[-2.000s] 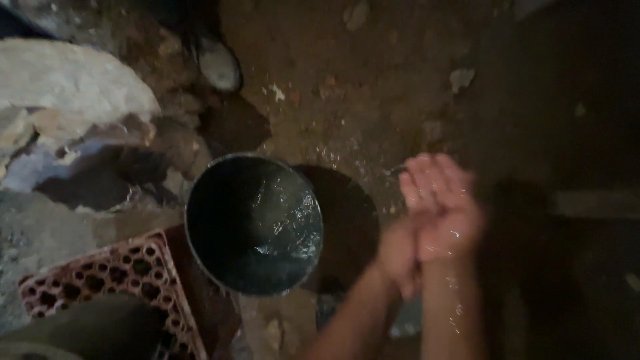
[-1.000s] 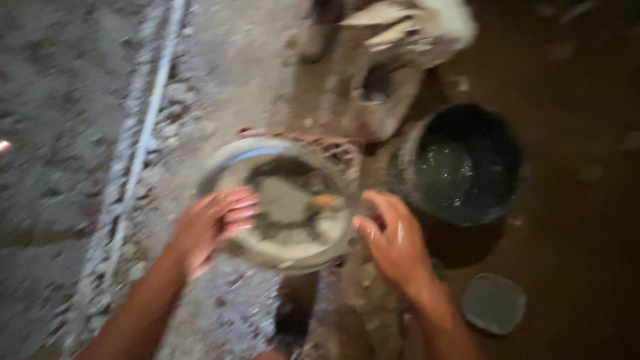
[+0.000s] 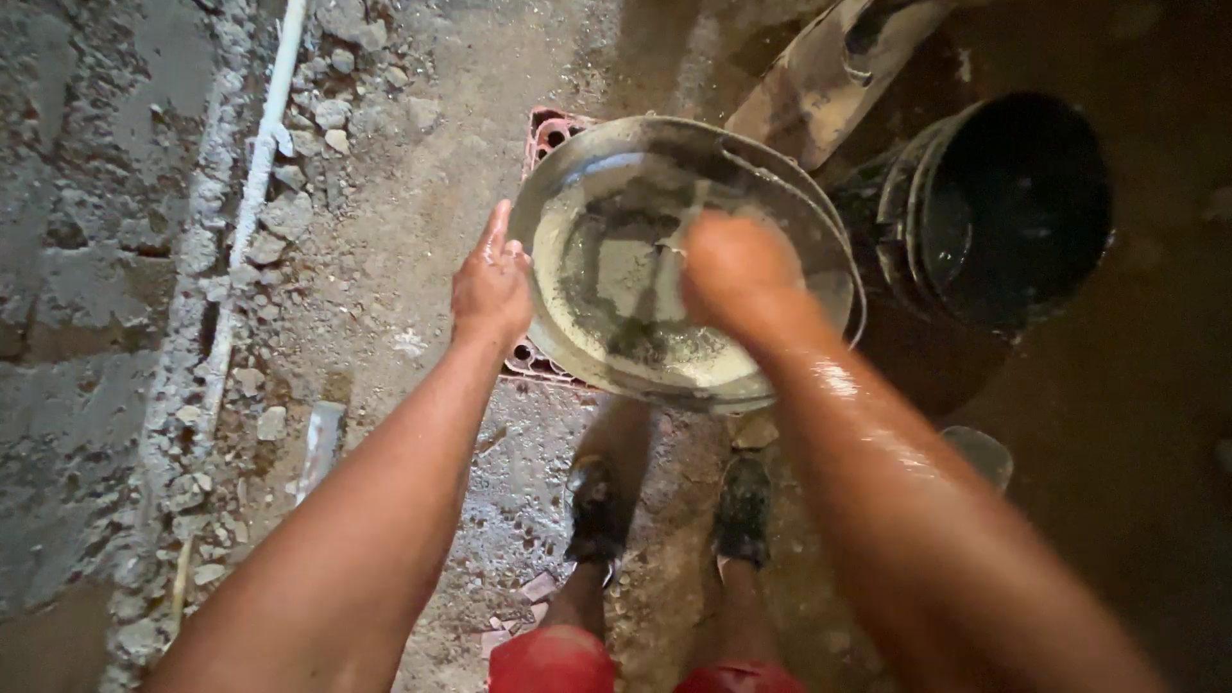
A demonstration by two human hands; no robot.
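A round bucket (image 3: 818,207) with a wire handle and grey, wet cement-like mix (image 3: 630,269) inside stands on a reddish hollow brick (image 3: 539,361). My left hand (image 3: 493,289) rests against the bucket's left rim, its fingers pointing up along the wall. Over the right half of the opening is my right hand (image 3: 736,269), blurred and curled in a fist; a thin piece sticks out past it, and what it grips cannot be made out. Right of this bucket, a black bucket (image 3: 1020,212) lies open towards the view, wet inside.
A torn paper-like sack (image 3: 818,87) lies behind the buckets. At left a pale pipe (image 3: 260,154) runs along rubble (image 3: 289,214). A short pipe piece (image 3: 321,443) is on the ground. My shoes (image 3: 594,505) stand below the brick, and a small translucent container (image 3: 977,457) sits at right.
Two seconds ago my hands were together right of the black bucket. One second ago both were apart over the mix bucket; now the left is at its rim and the right is curled. The view has swung.
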